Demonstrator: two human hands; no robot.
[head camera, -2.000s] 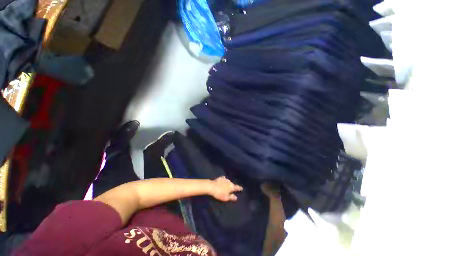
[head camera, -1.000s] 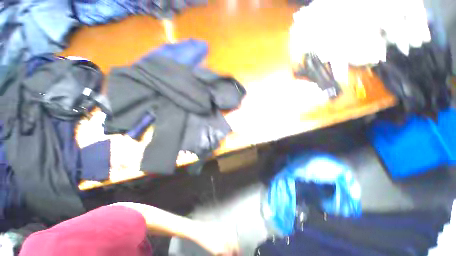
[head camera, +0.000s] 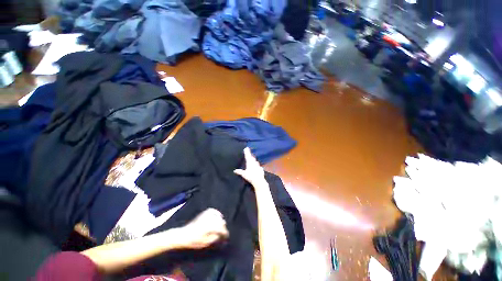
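A black jacket lies crumpled on the brown wooden table in front of me, partly over a navy garment. My left hand is curled into a fist on the jacket's lower left part, with cloth at its fingers. My right hand lies on the upper right part, its thumb and fingers apart; its palm side is hidden.
A dark garment pile is at the left. Blue-grey garments lie along the far side. A white cloth pile and black hangers are at the right. A thin dark stick lies on the glossy table.
The view has swung from the hanging dark jackets and floor to the table. Both hands are now on the black jacket, which one second ago lay there untouched.
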